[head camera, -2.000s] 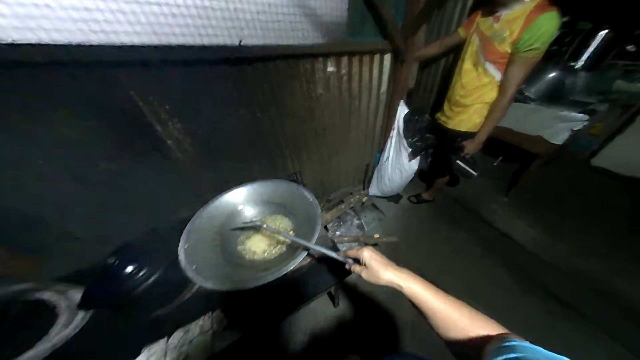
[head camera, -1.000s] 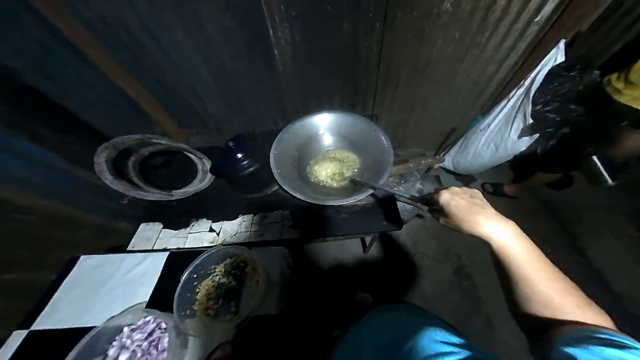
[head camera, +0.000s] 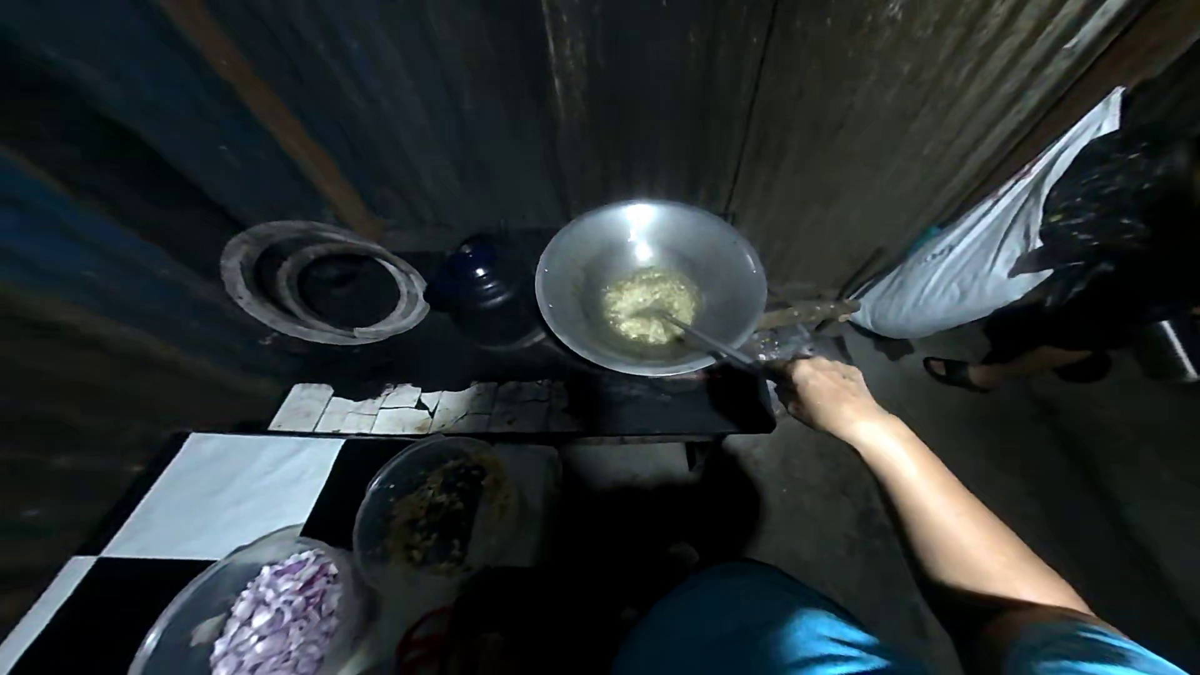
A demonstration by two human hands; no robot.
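My right hand (head camera: 825, 394) is closed around the handle of a long metal cooking utensil (head camera: 717, 345). The utensil's far end lies in pale yellow bubbling food (head camera: 649, 305) at the bottom of a large metal wok (head camera: 562, 272). The kind of food cannot be told. My hand is just beyond the wok's lower right rim. The wok stands over a dark cooking ledge beside the wall. My left hand is not in view.
At lower left are a bowl of chopped red onion (head camera: 281, 614) and a clear container with brown remains (head camera: 370, 516). Behind them lie a round stove ring (head camera: 323, 281) and a dark blue lidded pot (head camera: 480, 272). A white sack (head camera: 947, 281) and a person's sandalled foot (head camera: 958, 373) are at right.
The view has swung left and down from two seconds ago, bringing in the bowls. My right hand has kept hold of the utensil, whose end has stayed in the food.
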